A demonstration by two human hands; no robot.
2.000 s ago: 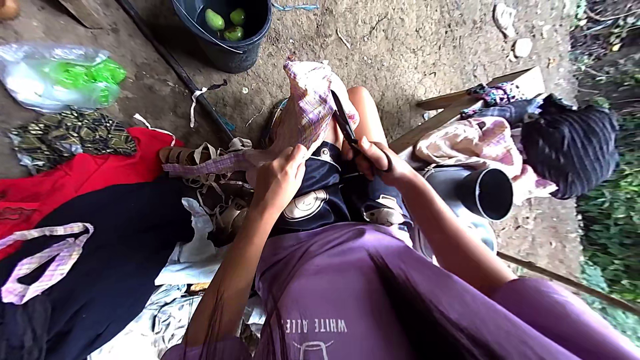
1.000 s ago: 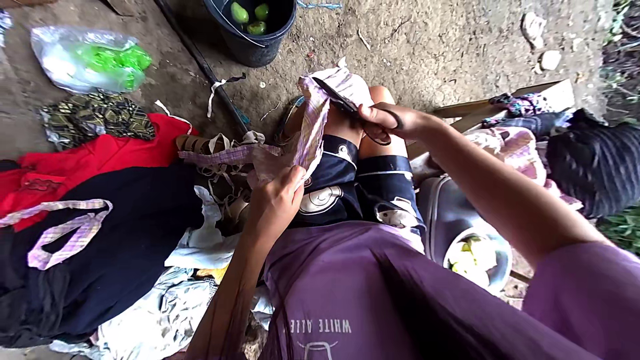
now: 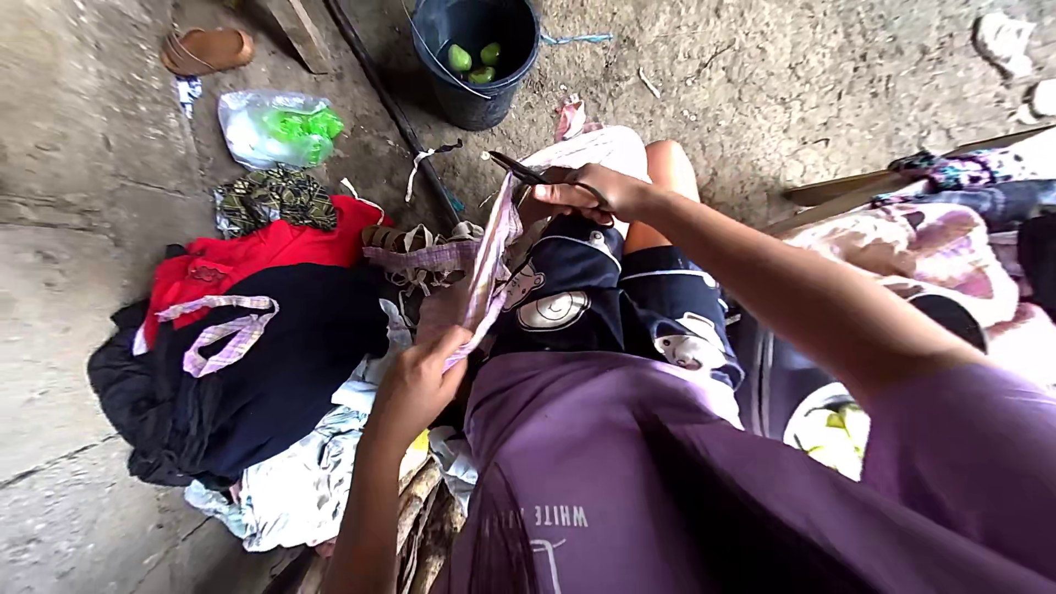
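Note:
My left hand [image 3: 425, 375] grips the lower end of a pink and purple plaid cloth strip [image 3: 488, 268], which stretches up toward the scissors. My right hand [image 3: 598, 194] is closed around the handles of dark metal scissors [image 3: 520, 169], whose blades point up and left at the strip's upper end. Whether the blades are apart cannot be told. Pale cloth [image 3: 606, 148] lies over my knee beyond the right hand. Another plaid strip [image 3: 425, 257] lies left of the held one, and a looped plaid strip [image 3: 227, 334] rests on black cloth.
A dark bucket [image 3: 474, 103] with several green fruits stands ahead. On the left are a red garment [image 3: 272, 247], black cloth [image 3: 305, 363], a plastic bag [image 3: 276, 128] and a brown sandal [image 3: 208, 51]. Folded fabrics [image 3: 924, 239] and a bowl of cut fruit [image 3: 829, 429] are at the right.
The strip now stretches taut between my left hand and the scissors. My left hand has drawn back toward my body, and the pale cloth is spread over my knee.

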